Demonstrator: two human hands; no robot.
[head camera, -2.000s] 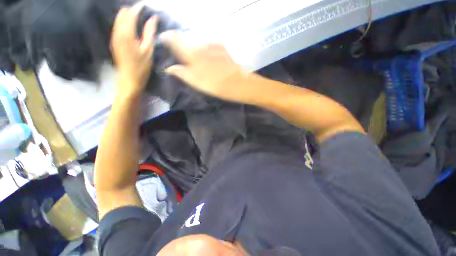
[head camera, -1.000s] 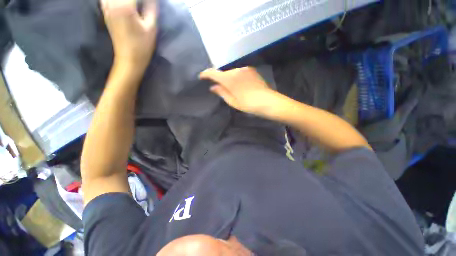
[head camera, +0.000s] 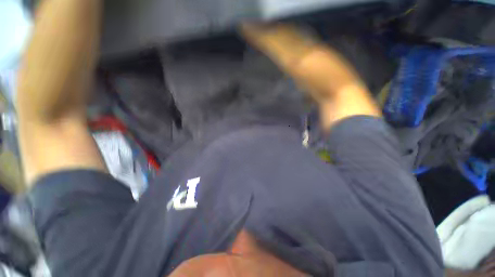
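Observation:
The dark grey cloth (head camera: 163, 21) spreads over the table at the top of the picture, and more of it hangs down onto the lap. My left forearm reaches up past the top edge, so my left hand is out of the picture. My right hand (head camera: 279, 46) is blurred, at the table's front edge by the cloth. Its fingers point up and left. Whether it grips the cloth cannot be told.
The pale table edge (head camera: 320, 6) runs along the top. A blue plastic basket (head camera: 415, 81) with dark cloth around it is at the right. White and red-trimmed cloth (head camera: 116, 154) lies lower left. A white item (head camera: 467, 232) is at the lower right.
The view has tilted down, so the table is mostly out of the picture. My left hand has gone out past the top edge. My right hand shows higher in the picture.

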